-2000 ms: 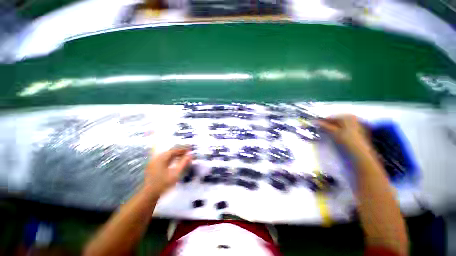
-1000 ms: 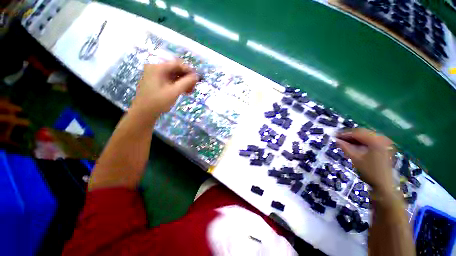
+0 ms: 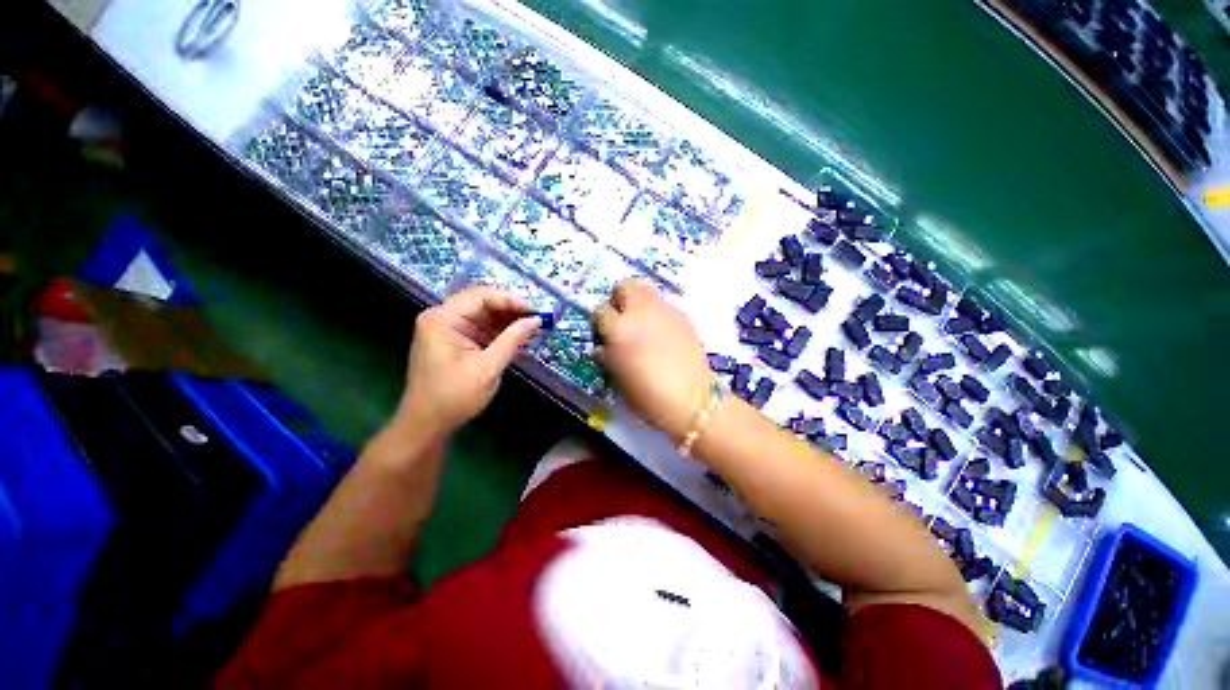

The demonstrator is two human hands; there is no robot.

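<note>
My left hand (image 3: pixel 465 353) is over the near edge of the clear compartment tray (image 3: pixel 519 216), which is full of small green and silver pieces. Its thumb and fingertips pinch a small black housing (image 3: pixel 545 321). My right hand (image 3: pixel 641 344) is just right of it, over the tray's near right corner, fingers curled down; whether it holds a piece is hidden. Black units (image 3: pixel 917 438) lie in clusters in rows on the white bench to the right, partly behind my right forearm.
A blue bin (image 3: pixel 1133 607) of black parts stands at the bench's right end. Scissors (image 3: pixel 207 27) lie beyond the tray's far left end. The green conveyor belt (image 3: pixel 863 81) runs along the far side. Blue crates (image 3: pixel 202 445) stand on the floor at left.
My right hand has moved left from the black units to the tray. My left hand has come nearer, to the tray's near edge, and a black piece now shows in it.
</note>
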